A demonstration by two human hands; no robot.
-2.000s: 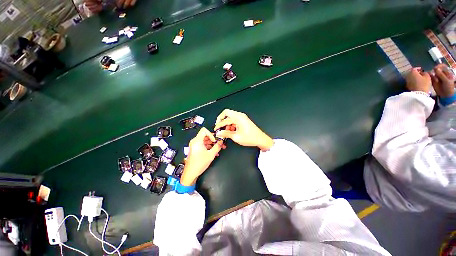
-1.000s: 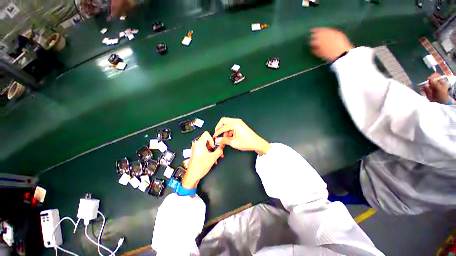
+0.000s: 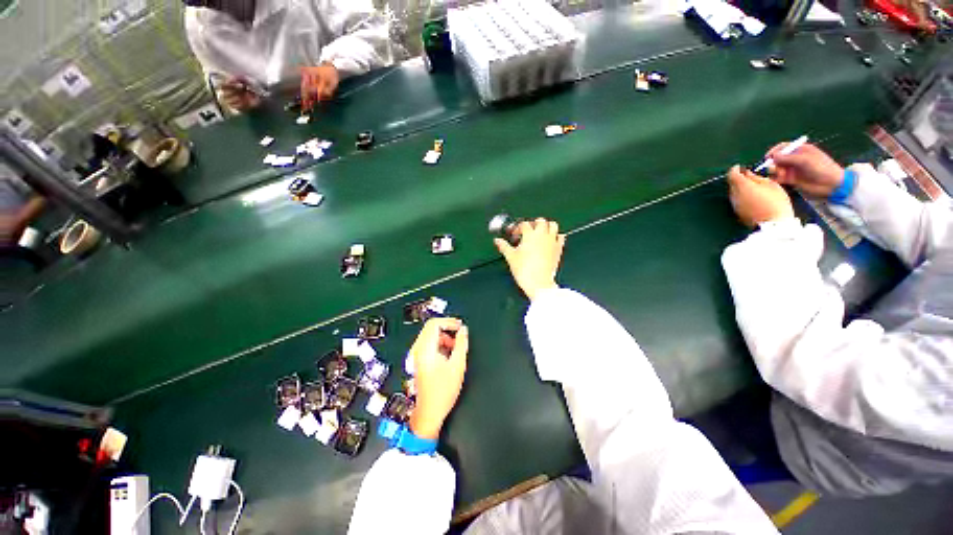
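Note:
My right hand (image 3: 535, 256) is out over the seam line of the belt, its fingertips on a small dark housing (image 3: 503, 227) with a shiny grey face. My left hand (image 3: 439, 371), with a blue wrist band, is over the bench with its fingers curled together; whether a small piece is between them cannot be told. Left of it lies a pile of black squarish housings (image 3: 340, 393) with small white rectangles (image 3: 327, 431) among them. One more housing (image 3: 417, 311) with a white piece lies just above my left hand.
Housings (image 3: 352, 261) and white pieces with orange tails (image 3: 435, 153) lie spaced on the green belt (image 3: 617, 157). A white charger (image 3: 212, 475) and power strip (image 3: 130, 506) are lower left. A neighbour's hands (image 3: 761, 193) are at right. A person and a white gridded tray (image 3: 514, 52) are across.
My hands were together over the bench. My right hand has moved away to the belt with a housing; my left stays near the pile. The neighbour's reaching arm has drawn back. The view has tilted up.

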